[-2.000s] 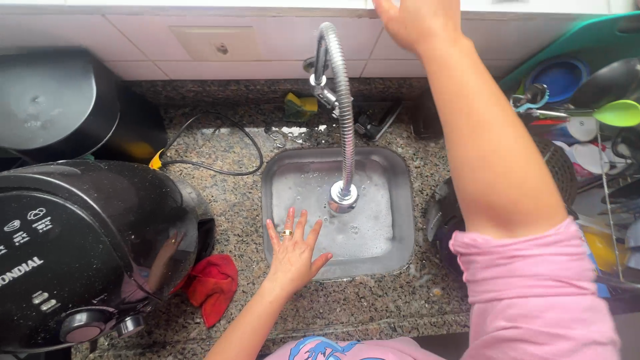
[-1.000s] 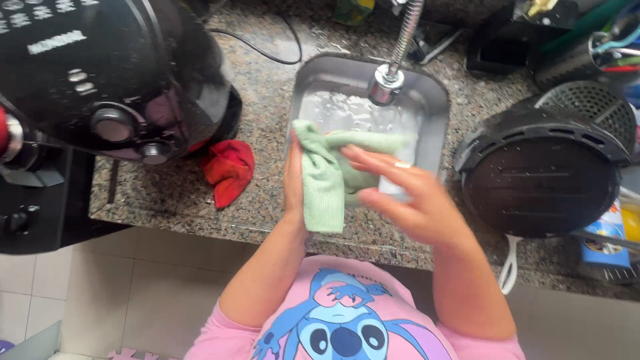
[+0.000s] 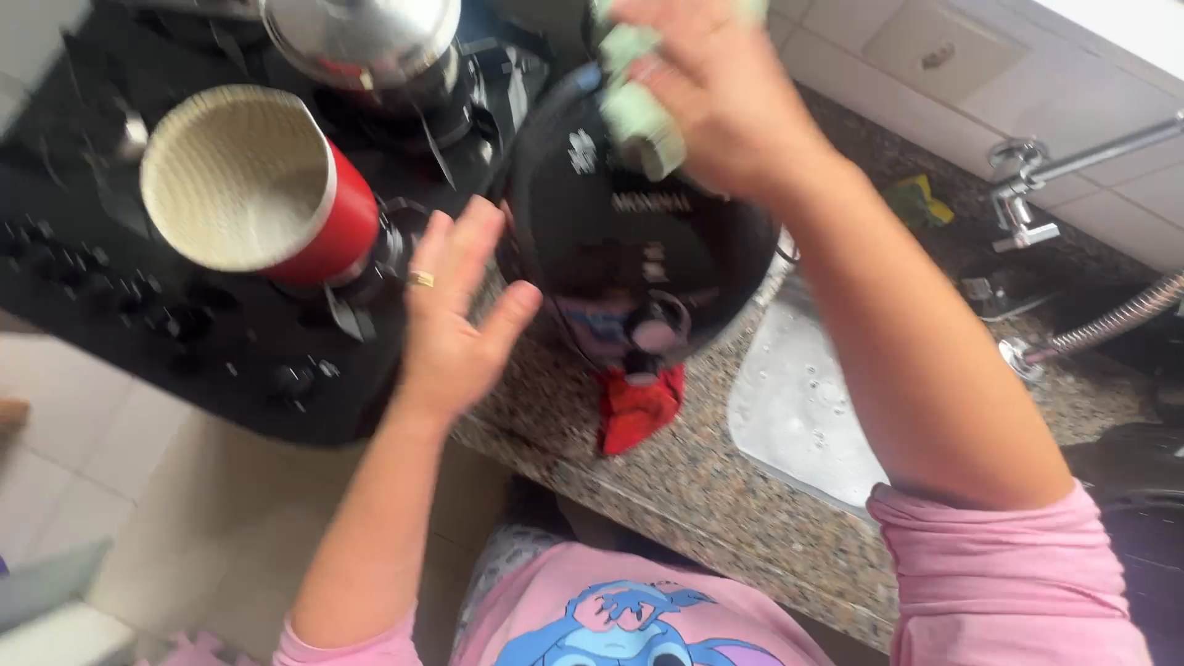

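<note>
A black Mondial air fryer [image 3: 647,231] stands on the granite counter. My right hand [image 3: 721,102] holds a light green cloth [image 3: 638,111] on the top of its body, toward the back; both are motion-blurred. Beside the fryer's left side is my left hand [image 3: 462,314], empty, fingers apart, with a ring on one finger; whether it touches the fryer I cannot tell. A crumpled red cloth [image 3: 638,412] lies on the counter at the front of the fryer, below its knobs.
Left of the fryer, a red pot with a pale inside [image 3: 342,217] and a lidded metal pot [image 3: 370,46] stand on the black stove [image 3: 213,342]. The wet steel sink [image 3: 805,398] is at the right, with a flexible faucet [image 3: 1119,319]. A yellow-green sponge [image 3: 920,199] lies near the wall.
The green cloth has moved from over the sink to the air fryer, in my right hand. My left hand has left the cloth. The view has swung left, toward the stove.
</note>
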